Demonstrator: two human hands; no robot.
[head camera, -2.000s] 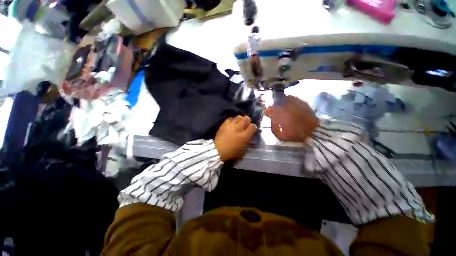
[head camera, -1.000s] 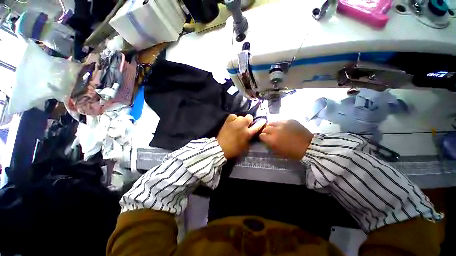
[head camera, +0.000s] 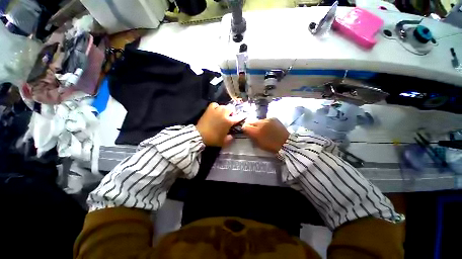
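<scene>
The black garment piece (head camera: 157, 93) lies on the white machine table left of the needle, its right end running under my left hand. My left hand (head camera: 217, 124) grips its edge just in front of the presser foot (head camera: 261, 105). My right hand (head camera: 267, 134) is beside it on the right, fingertips pinching the same edge close to the left fingertips. The cloth between the fingertips is small and partly hidden by them. The sewing machine head (head camera: 304, 66) is above and behind my hands, with bright light at the needle.
A grey-blue cloth scrap (head camera: 324, 121) lies right of the needle. A pink block (head camera: 358, 26) sits on the machine head. White scraps (head camera: 68, 124) and a pinkish scrap basket (head camera: 91, 71) are at the left. A measuring scale (head camera: 243, 166) runs along the front edge. Dark cloth is heaped lower left.
Two seconds ago my right hand was up at the needle; it came down beside my left hand and both stay together at the cloth edge. The view has turned toward the right.
</scene>
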